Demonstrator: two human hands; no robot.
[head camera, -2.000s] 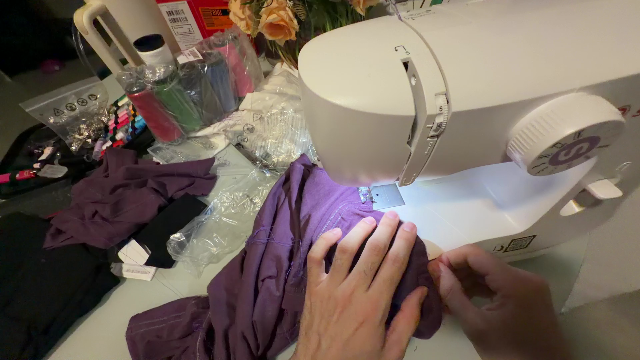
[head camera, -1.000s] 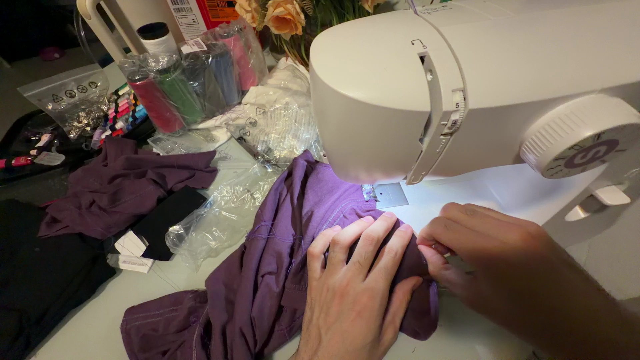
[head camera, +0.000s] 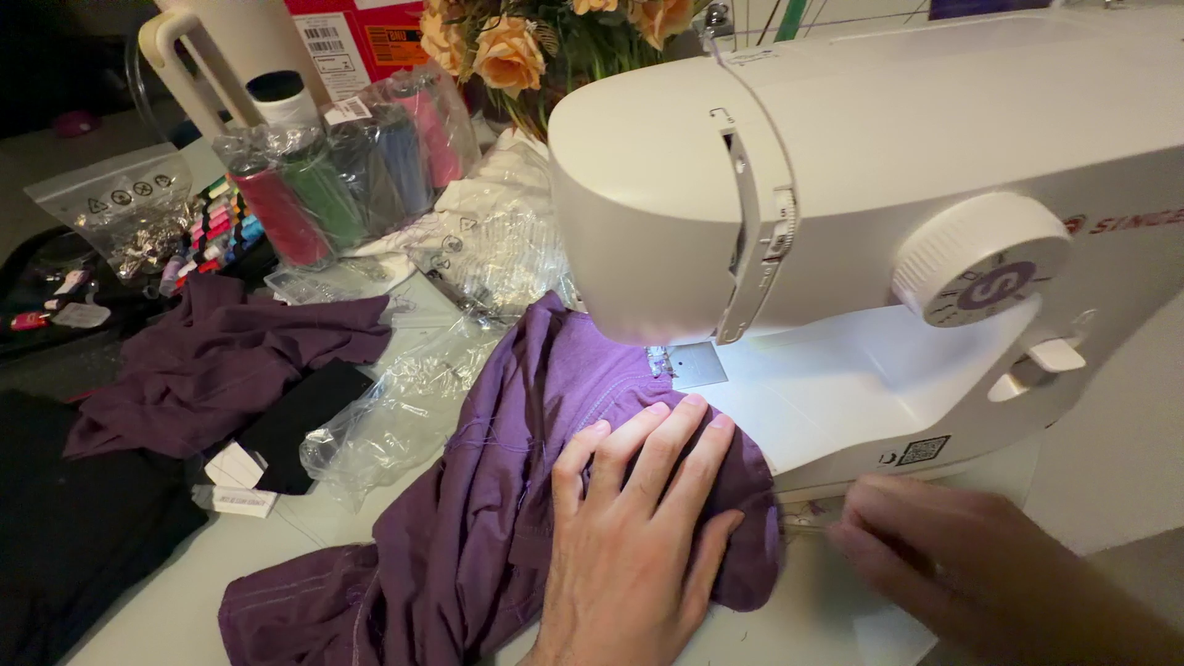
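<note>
A white Singer sewing machine stands on the right. Purple fabric with stitched seams runs from the table up to the presser foot, beside the metal slide plate. My left hand lies flat on this fabric, fingers spread and pointing at the foot. Off the cloth to the right, in front of the machine's base, is my right hand, blurred, its fingers curled; whether anything is between them cannot be seen.
Left of the work lie another purple cloth, black fabric, white tags and a clear plastic bag. Behind are wrapped thread spools, a bag of small metal parts, a red box and orange artificial-looking flowers.
My right hand has come away from the purple fabric's edge, where it was in both earlier frames, and moved right. My left hand stays on the cloth.
</note>
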